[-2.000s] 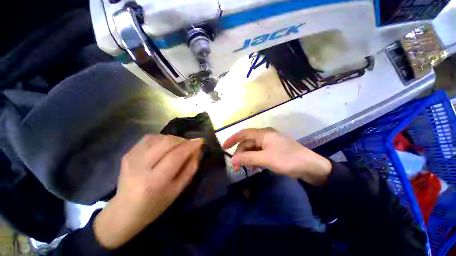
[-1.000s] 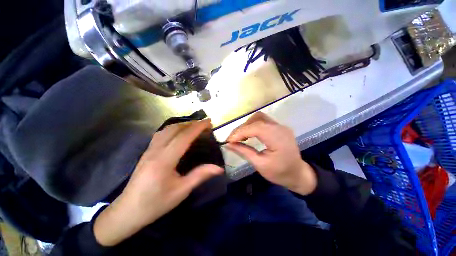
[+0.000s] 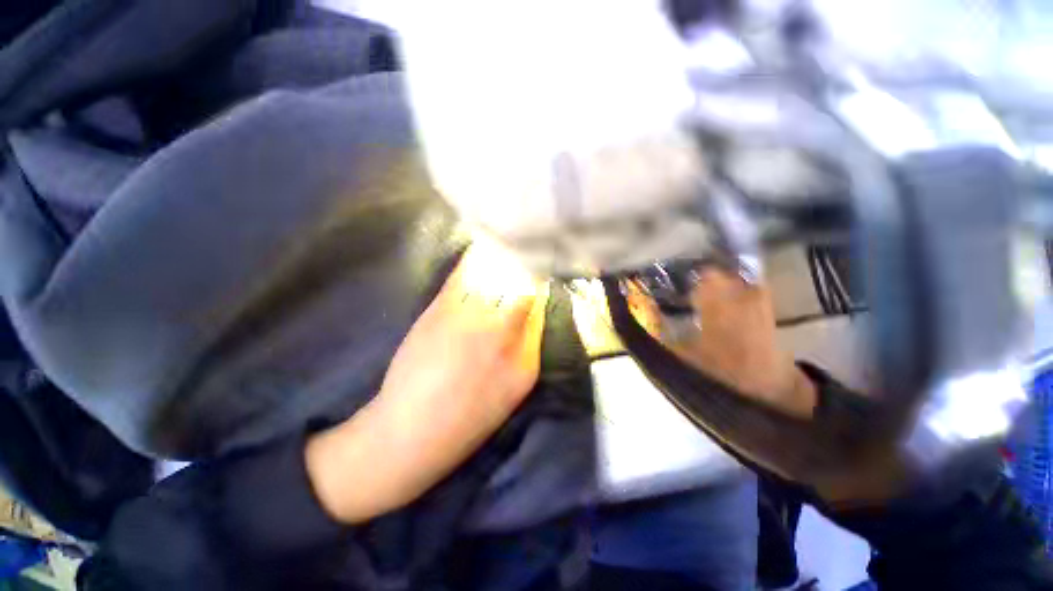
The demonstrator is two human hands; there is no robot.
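The dark grey garment [image 3: 231, 266] lies heaped left of the sewing machine, and a darker part of it runs down toward my lap. The machine head [image 3: 554, 116] is very close, blurred and overexposed; the needle and presser foot cannot be made out. My left hand [image 3: 462, 358] is on the garment beside the bright spot, fingers bent around fabric, fingertips lost in glare. My right hand [image 3: 733, 335] is right of the bright spot, partly hidden by blurred machine parts; its fingers and any strip in them cannot be told.
A dark curved band [image 3: 693, 404] crosses in front of my right wrist. Thin black strips [image 3: 829, 281] show on the machine bed at the right. The pale table edge [image 3: 652, 433] lies below the hands. A blue basket [image 3: 1031, 444] is cut off at the right edge.
My view has moved much closer to the machine head and blurred. Both hands have moved up to the bright needle area, and my left hand has closed from its spread position.
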